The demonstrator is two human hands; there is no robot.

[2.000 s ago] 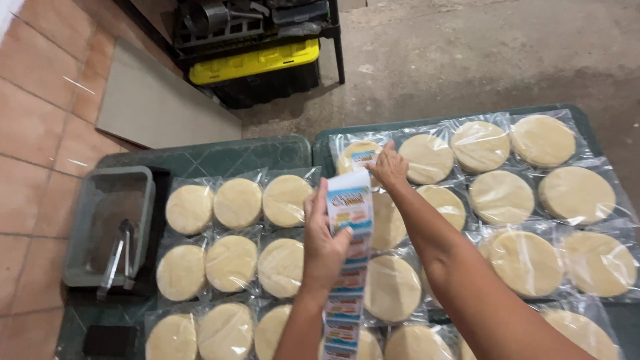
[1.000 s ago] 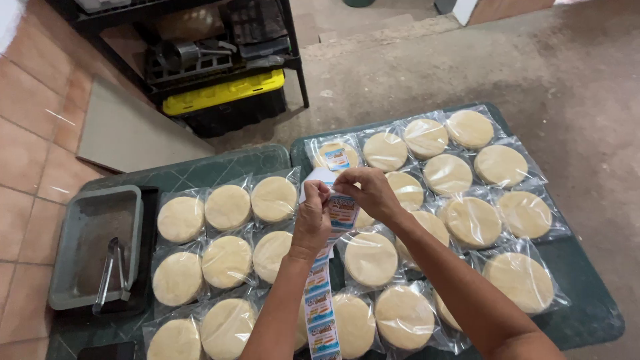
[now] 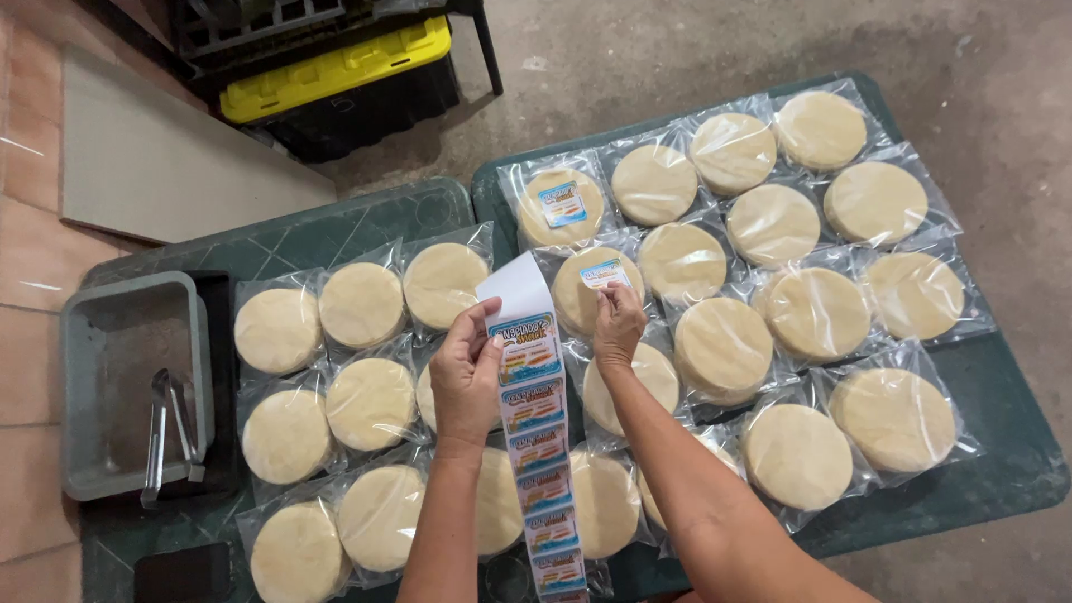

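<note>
My left hand (image 3: 471, 368) grips a strip of printed stickers (image 3: 536, 419) near its top, where bare white backing paper shows; the strip hangs down between my forearms. Between the fingertips of my right hand (image 3: 618, 322) is a single sticker (image 3: 603, 274), over a clear bag of pale round dough discs (image 3: 578, 293); whether it touches the bag I cannot tell. Just beyond, another bagged stack (image 3: 536, 222) bears a sticker (image 3: 562, 204) on its top. Many similar bagged stacks, such as one at the right (image 3: 892, 419), lie in rows without stickers.
Two dark green tables (image 3: 997, 419) stand side by side. At the left, metal tongs (image 3: 157, 435) rest in a grey plastic tray (image 3: 75, 394), with a dark flat object (image 3: 182, 574) nearer me. Beyond stand a yellow-lidded black bin (image 3: 335, 71), a black rack (image 3: 490, 50) and a leaning board (image 3: 167, 151).
Two seconds ago my right hand was at the bag with the sticker. It then came to the strip beside my left hand, and now it is apart from the strip, holding a sticker over the nearer bag.
</note>
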